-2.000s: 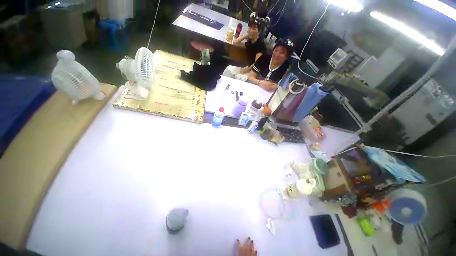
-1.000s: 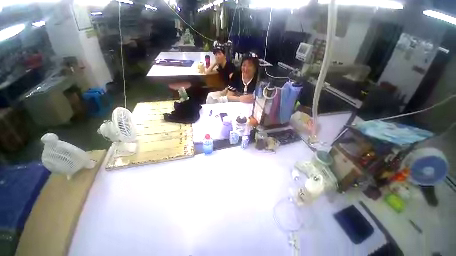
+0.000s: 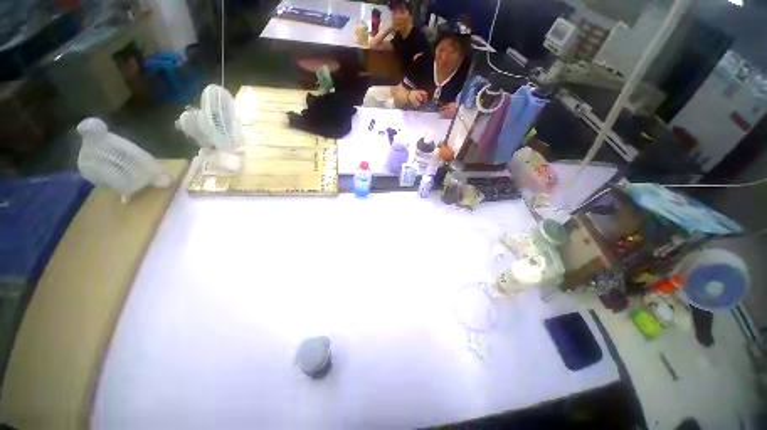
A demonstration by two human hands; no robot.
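A fist-sized round object with a grey-blue top point(image 3: 315, 356), perhaps a fabric weight or lidded cup, stands alone on the white table point(image 3: 252, 294), near its front and left of centre. Nothing touches it. A thin white cable point(image 3: 476, 309) lies in a loop right of centre. A dark mobile phone point(image 3: 573, 340) lies flat near the table's right edge. Neither of my hands is in the picture.
Two white fans point(image 3: 122, 159) stand at left, one on a slatted board point(image 3: 282, 143). A water bottle point(image 3: 362, 180) stands at the far edge. Pale cones point(image 3: 526, 273), a brown supply box point(image 3: 589, 243) and a blue-white fan point(image 3: 713, 280) are at right. Two people sit beyond.
The view tilted up, then down again; the grey-blue object left the picture and is back. The fingers seen at the bottom edge two seconds ago are gone. The nearer seated person's hands have moved.
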